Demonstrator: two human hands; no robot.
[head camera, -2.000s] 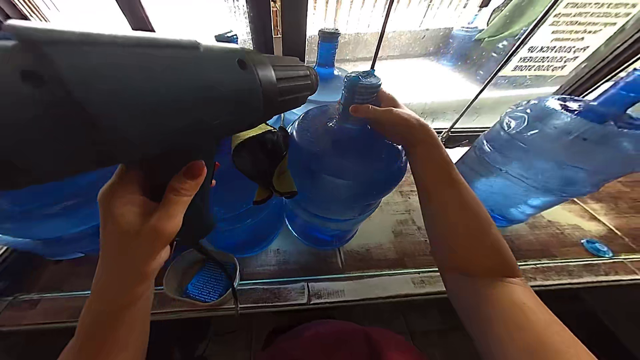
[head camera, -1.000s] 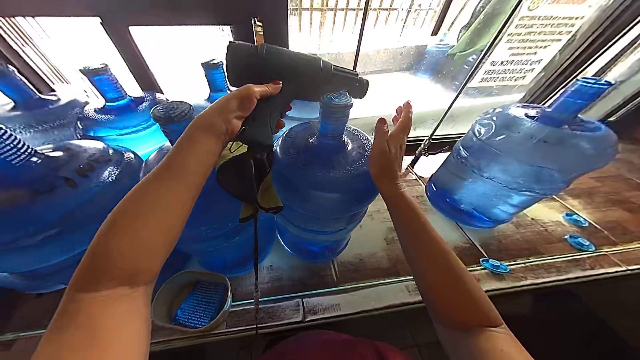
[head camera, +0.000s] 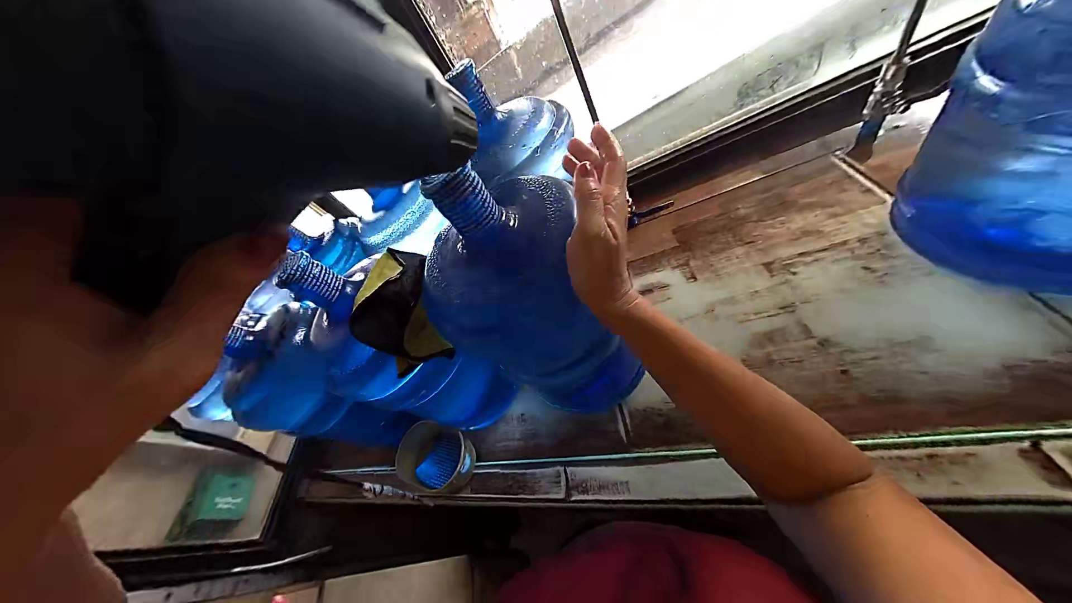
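Note:
My left hand (head camera: 209, 276), blurred and close to the camera, grips a dark heat gun (head camera: 251, 100); its handle is partly in shadow. The gun's nozzle points right, just above the neck of a large blue plastic water jug (head camera: 511, 285). Beside that jug's shoulder, my right hand (head camera: 599, 218) is raised with its fingers extended and holds nothing; whether the palm touches the jug I cannot tell. A black and yellow cloth (head camera: 398, 310) hangs between this jug and a neighbouring one (head camera: 377, 360).
More blue jugs (head camera: 276, 368) crowd the left, and one (head camera: 528, 138) stands behind. Another jug (head camera: 997, 184) is at far right on the worn wood-patterned ledge (head camera: 779, 318). A small round container (head camera: 413, 456) with blue textured contents sits near the front edge. A window borders the back.
The heat gun has come much closer to the camera, its nozzle still by the jug's neck. My right hand, on the neck two seconds ago, is now off it. The view has tilted strongly.

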